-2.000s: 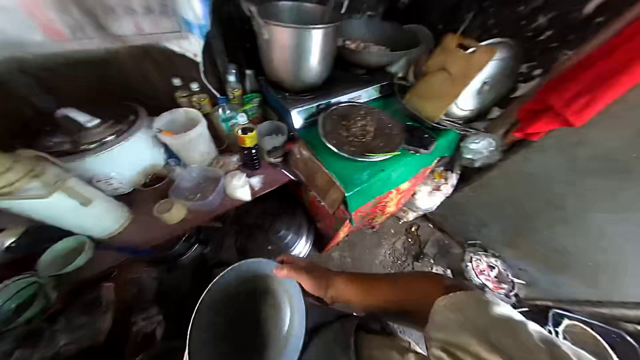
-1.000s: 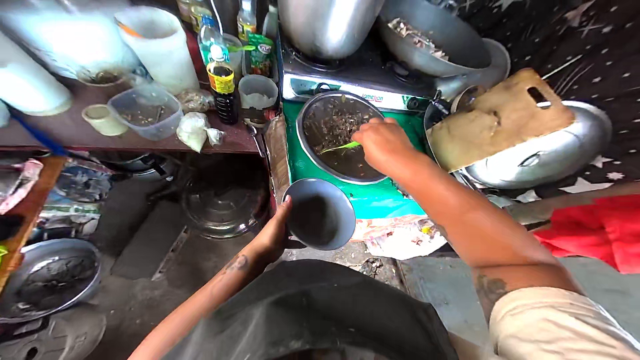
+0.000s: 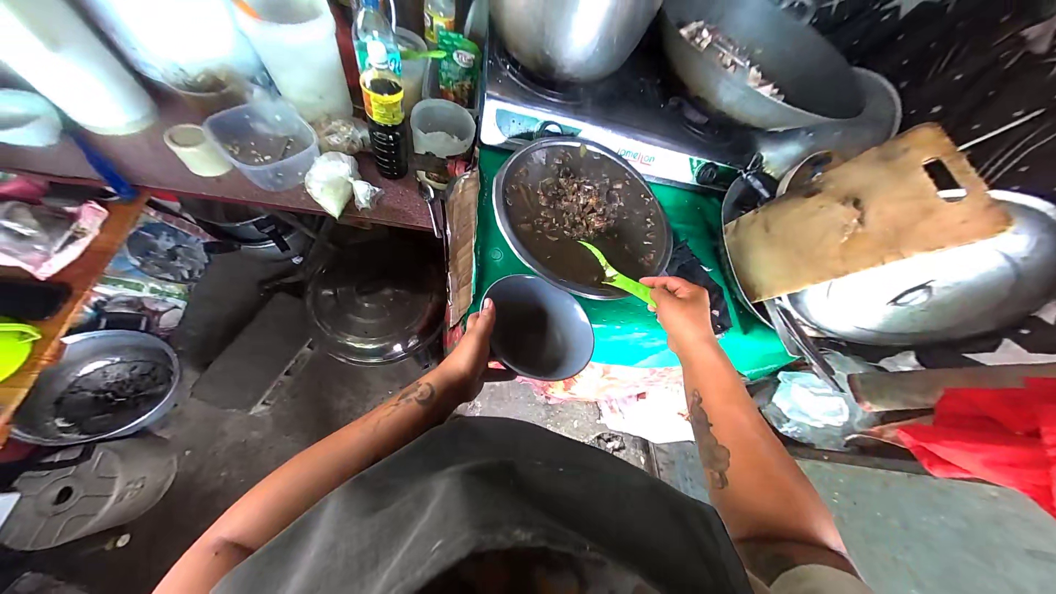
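Note:
My left hand (image 3: 473, 346) grips the left rim of a grey bowl (image 3: 538, 328), whose inside looks dark. A bright green plastic spoon (image 3: 629, 285) is in my right hand (image 3: 681, 307), its head over the liquid near the front of a wide metal basin (image 3: 505, 216). Brown liquid with chopped dark pieces (image 3: 577, 198) fills much of the basin, which rests on a green table cover (image 3: 493, 256). The bowl is just in front of the basin's lower left edge; whether they touch is unclear.
Behind the basin stands a gas stove (image 3: 602, 148) bearing a large metal pot (image 3: 573, 37) and a wok (image 3: 767, 70). A worn cutting board (image 3: 866, 219) leans over a metal lid at right. Bottles and plastic tubs (image 3: 262, 148) crowd the left table; a lidded pot (image 3: 375, 305) sits below.
My right hand with the green spoon has drawn back from over the basin's contents toward its front right rim. The bowl stays in my left hand. The view swung between the first two frames.

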